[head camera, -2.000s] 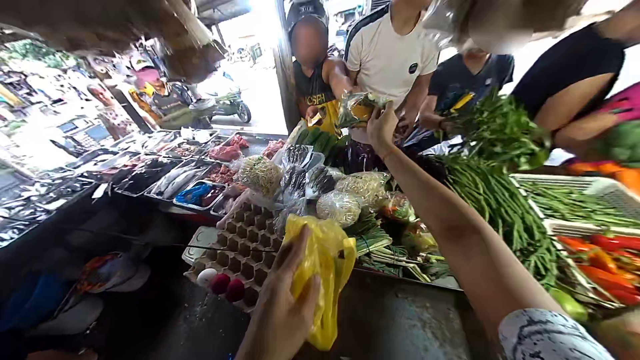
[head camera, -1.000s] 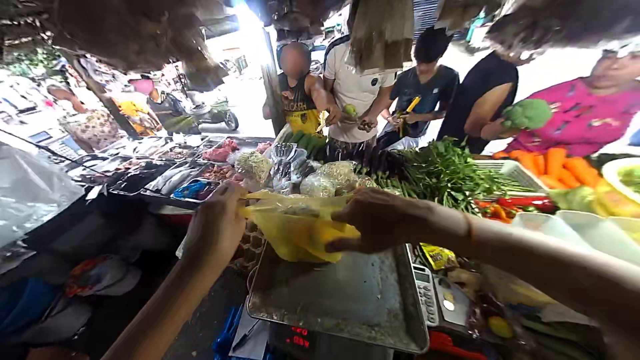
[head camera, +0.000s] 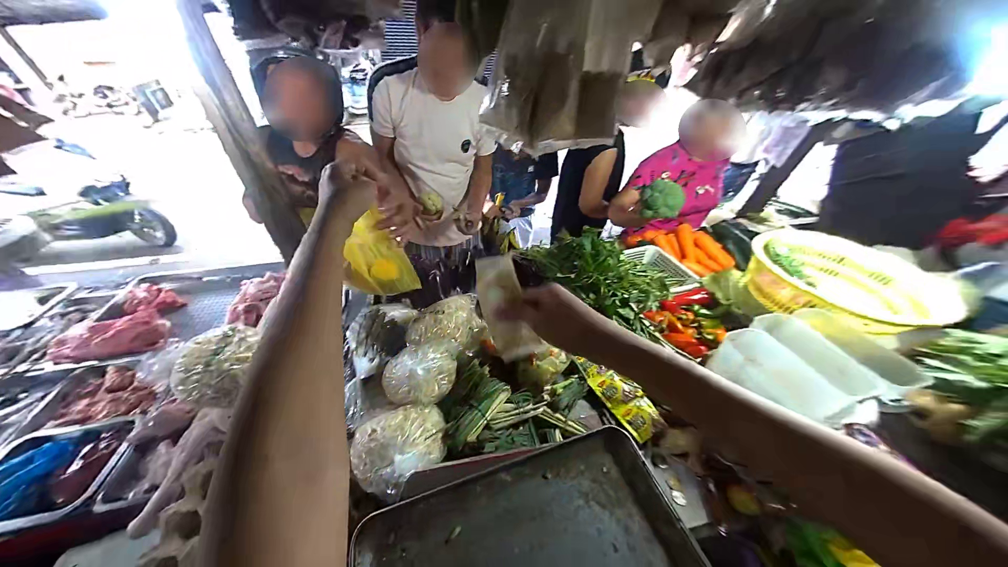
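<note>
My left hand (head camera: 346, 185) is stretched out over the stall, closed on the top of a yellow plastic bag (head camera: 379, 256) with something inside. A person's hand (head camera: 396, 206) touches or nearly touches the bag at its right. My right hand (head camera: 539, 307) holds a paper banknote (head camera: 504, 303), which hangs above the bundled greens and wrapped sprouts. Below lies a metal tray (head camera: 528, 504), with a few small scraps on it. Plastic-wrapped bundles of sprouts (head camera: 421, 370) sit between the tray and the people.
Several people stand across the stall; one holds broccoli (head camera: 661, 198). Raw meat trays (head camera: 110, 335) are at left. Leafy greens (head camera: 602, 272), red peppers (head camera: 685, 323), carrots (head camera: 697, 248) and a yellow basket (head camera: 850, 287) are at right. Plastic bags (head camera: 551, 79) hang overhead, beside a post (head camera: 236, 118).
The yellow bag, between both hands over the tray a second ago, is now out by the person at the left. My right hand has let go of it and now holds a banknote.
</note>
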